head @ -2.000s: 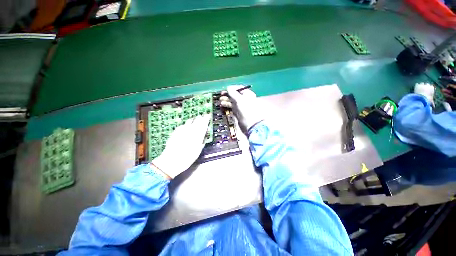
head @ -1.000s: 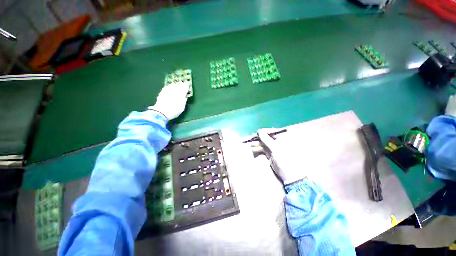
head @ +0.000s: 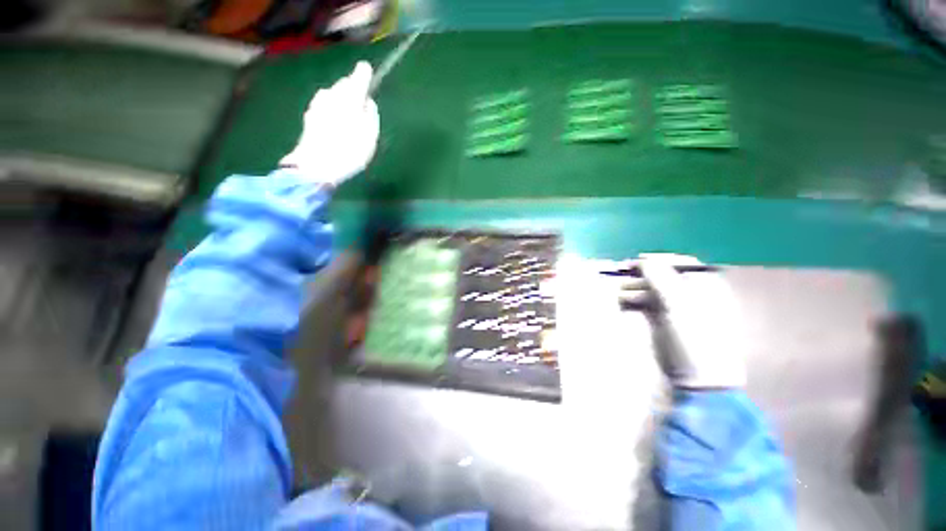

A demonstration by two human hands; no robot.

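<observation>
The frame is blurred. A dark solder carrier (head: 508, 389) lies on the metal tabletop. One green panel (head: 413, 306) sits in its left half; the right half shows dark pockets with bright spots. My left hand (head: 337, 127), gloved white, is over the belt at the upper left, beyond the carrier. A thin pale item (head: 396, 60) sticks up from its fingers, seen edge-on; I cannot tell what it is. My right hand (head: 690, 316), gloved, is right of the carrier around a slim dark tool (head: 612, 270). Three green panels (head: 599, 110) lie in a row on the belt.
The green belt (head: 788, 156) runs across the far side, with a teal border (head: 819, 230). A long dark bar (head: 887, 399) lies at the tabletop's right end. Red and black trays (head: 301, 36) are at the upper left, near a second conveyor surface (head: 93, 109).
My left hand has let go of a panel, now third in the belt row, and moved left and farther away. The view has shifted left. My right hand still has the dark tool.
</observation>
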